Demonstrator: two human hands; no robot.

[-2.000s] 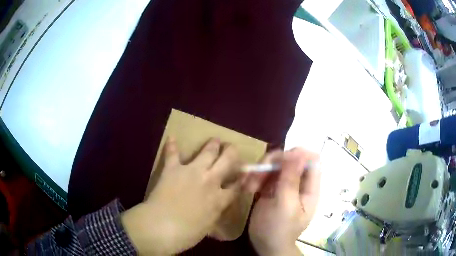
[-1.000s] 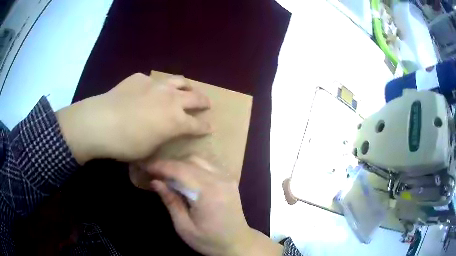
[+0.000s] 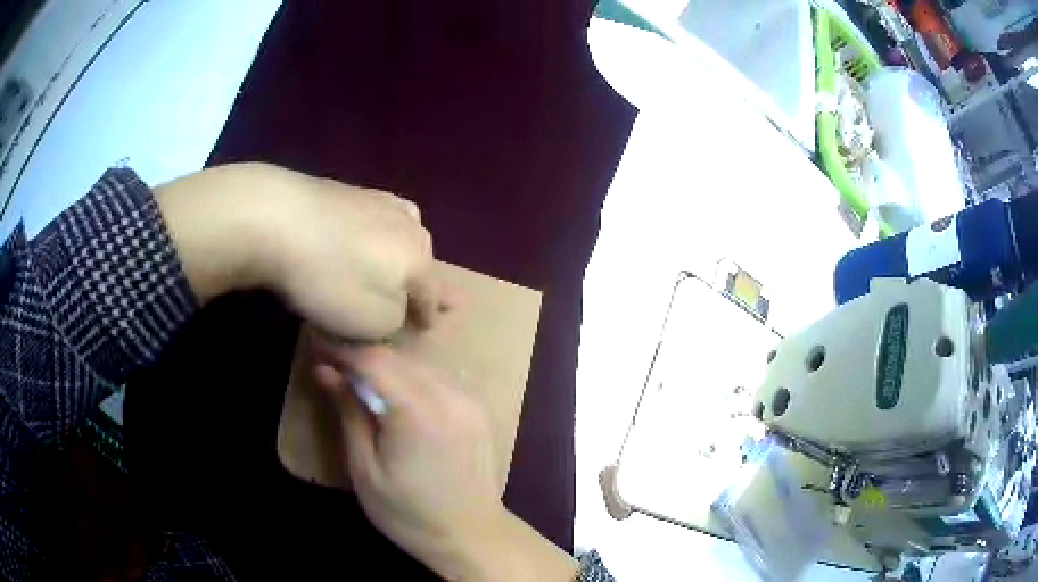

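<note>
A large dark maroon cloth panel (image 3: 489,148) lies flat in front of me. A tan card template (image 3: 501,330) lies on it, partly covered by both hands. My left hand (image 3: 342,256) rests on the card's upper left part, fingers bent, pressing it. My right hand (image 3: 421,438) is over the card's lower middle and holds a thin white pen (image 3: 368,395) between thumb and fingers, near the card's left side. The pen's tip is hidden or blurred.
A cream sewing machine head (image 3: 871,387) stands at the right, with a clear plastic piece (image 3: 780,512) by its needle. A dark blue thread cone (image 3: 945,252) is behind it. A lime-green basket (image 3: 837,136) is at the upper right.
Over two seconds my right hand with the pen has moved from the card's right edge to its left side. My left hand has moved up and left. The view has shifted.
</note>
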